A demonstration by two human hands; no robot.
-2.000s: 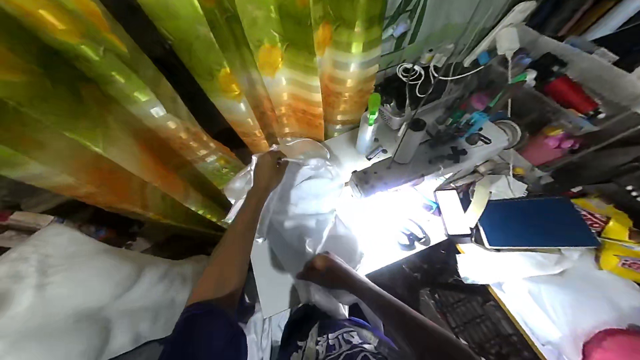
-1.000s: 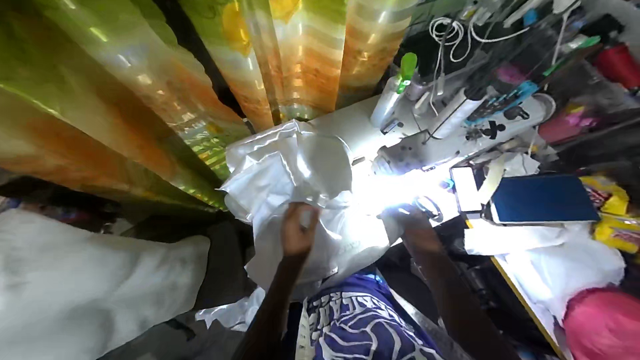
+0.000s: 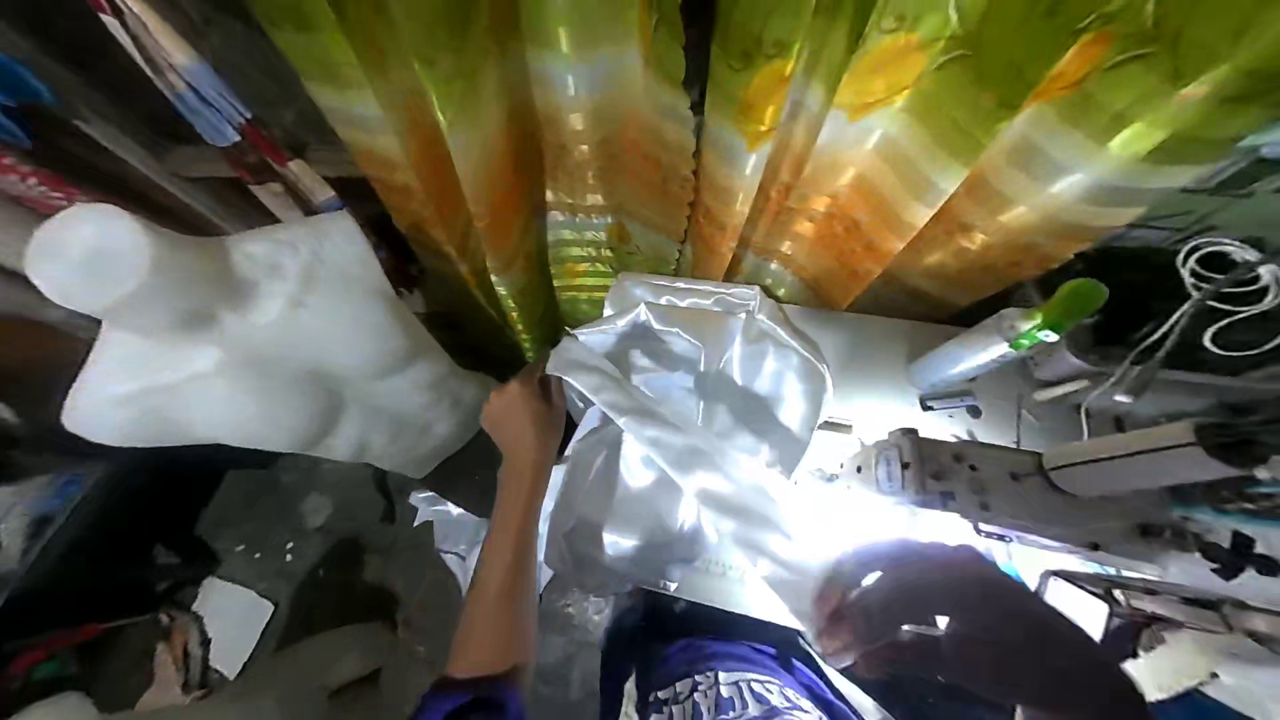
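Observation:
Shiny white satin-like fabric (image 3: 690, 400) lies in loose folds over a white sewing machine table (image 3: 860, 350). At the fabric's left edge, my left hand (image 3: 525, 410) grips it with closed fingers. My right hand (image 3: 850, 610) is at the lower right, blurred and partly dark against the bright lamp glare, by the fabric's lower right edge; its fingers are hard to make out. Just beyond it stands the sewing machine (image 3: 980, 480), its needle area washed out by the light. A cloth end hangs below the table at the left.
A white mannequin torso (image 3: 270, 340) is at the left. Green and orange curtains (image 3: 620, 150) hang behind the table. A bottle with a green top (image 3: 970, 350), a thread cone (image 3: 1140, 455) and a coiled white cable (image 3: 1220, 290) are at the right.
The view has swung left, bringing the mannequin torso into fuller sight. My left hand has moved from the middle of the fabric to its left edge.

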